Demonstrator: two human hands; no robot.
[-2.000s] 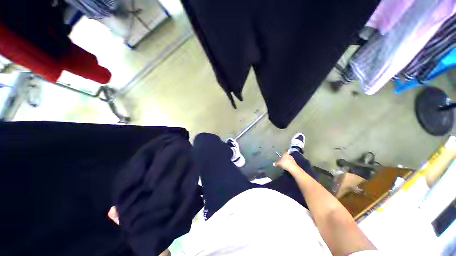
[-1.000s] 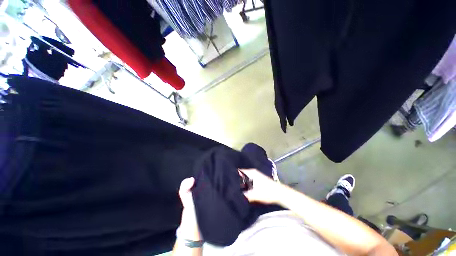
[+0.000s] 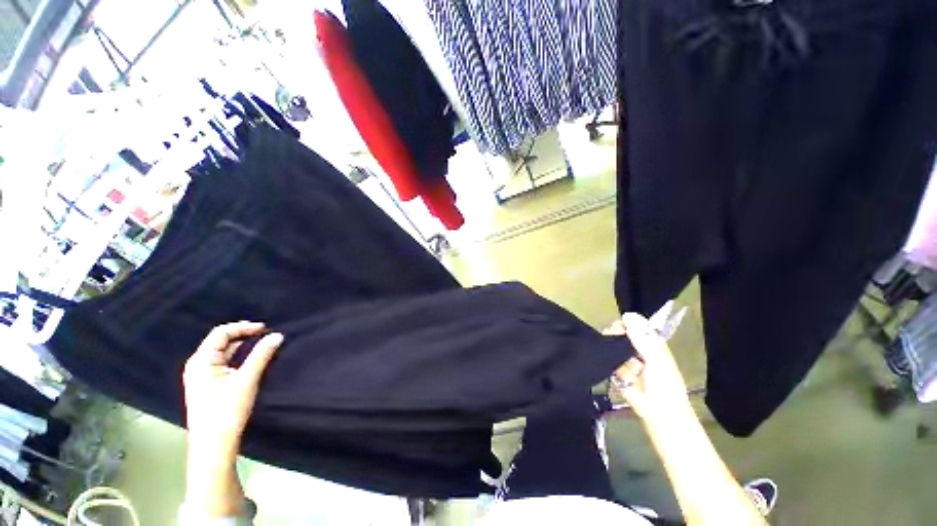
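Observation:
Black trousers (image 3: 411, 349) hang from a hanger at the left and stretch across towards the right, one leg lifted sideways. My left hand (image 3: 228, 375) is on the upper part of the leg, thumb and fingers closing on the cloth. My right hand (image 3: 642, 365) grips the leg hem (image 3: 606, 354) at the far end. Silvery thread snips (image 3: 670, 321) stick out past the fingers of my right hand, points up and to the right. Part of the second leg hangs below the lifted one.
Another pair of black trousers (image 3: 781, 205) hangs close at the right. Striped garments (image 3: 524, 72) and a red and black garment (image 3: 396, 113) hang at the back. A white hanger end (image 3: 49, 324) shows at left. My shoe (image 3: 760, 495) is on the greenish floor.
The bunched leg is now spread out lengthwise. My left hand has moved left and up along it, my right hand to the right with the hem. The view has shifted towards the waistband.

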